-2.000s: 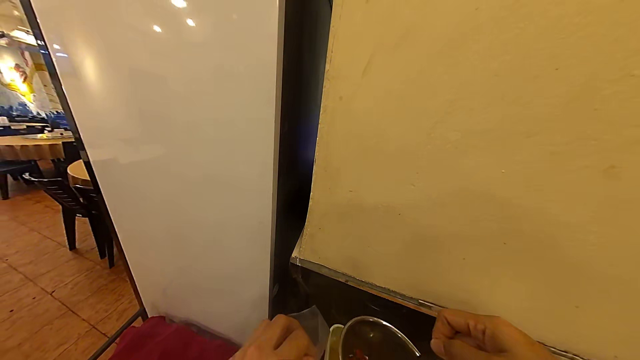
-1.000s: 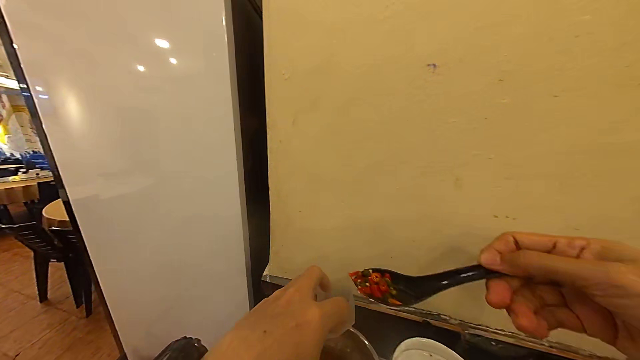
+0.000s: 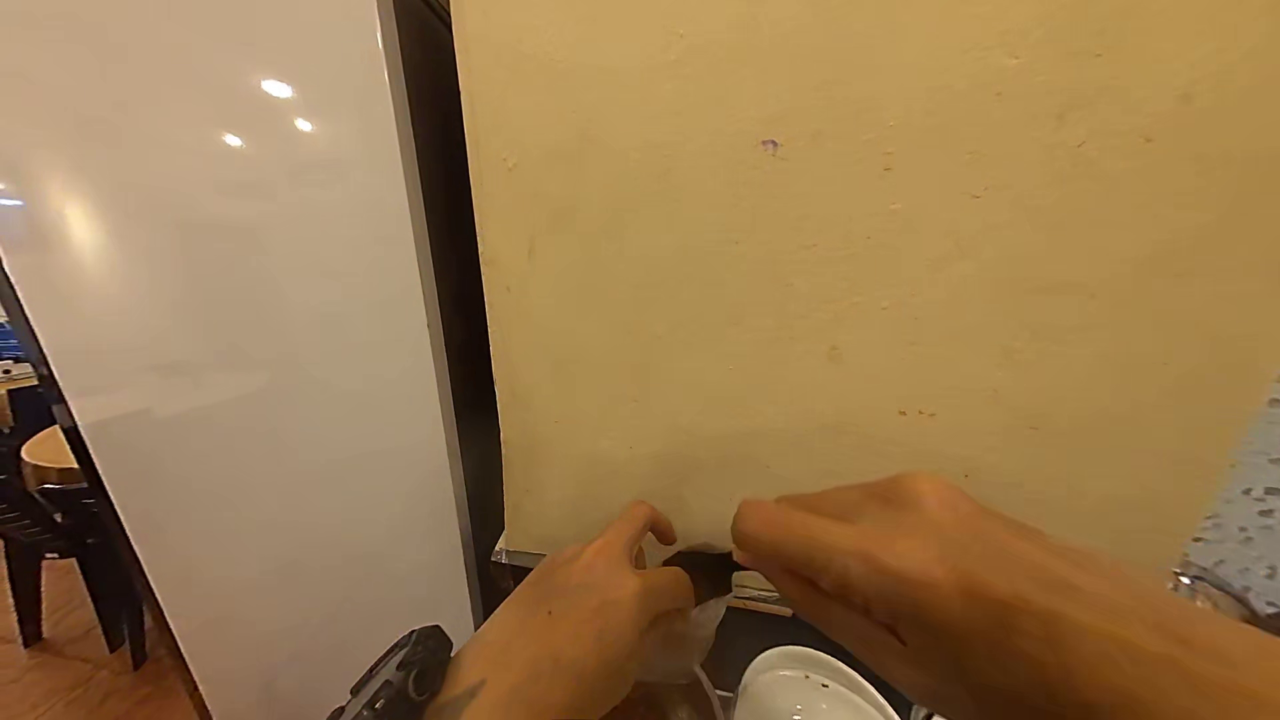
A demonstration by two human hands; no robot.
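Note:
My left hand (image 3: 590, 610) is at the bottom centre, its fingers curled around a small clear plastic bag (image 3: 685, 640). A black spoon (image 3: 708, 568) reaches from my right hand (image 3: 880, 570) to the mouth of the bag; its bowl is mostly hidden by my left fingers. Whether chopped chillies are on the spoon cannot be seen. Below my hands is a white bowl (image 3: 810, 690) with dark specks inside. Left of it is the rim of another container (image 3: 705, 695), partly covered by the bag and my left hand.
A beige wall panel (image 3: 850, 300) rises directly behind my hands. To the left stands a glossy white panel (image 3: 250, 350), with black chairs (image 3: 75, 560) and a round table (image 3: 50, 455) beyond it. A black watch (image 3: 400, 675) is on my left wrist. A metal edge (image 3: 1215, 590) shows at right.
My right hand has moved left, bringing the black spoon from beside the bag to its mouth. The red and green chopped chillies seen on the spoon a second ago are out of sight.

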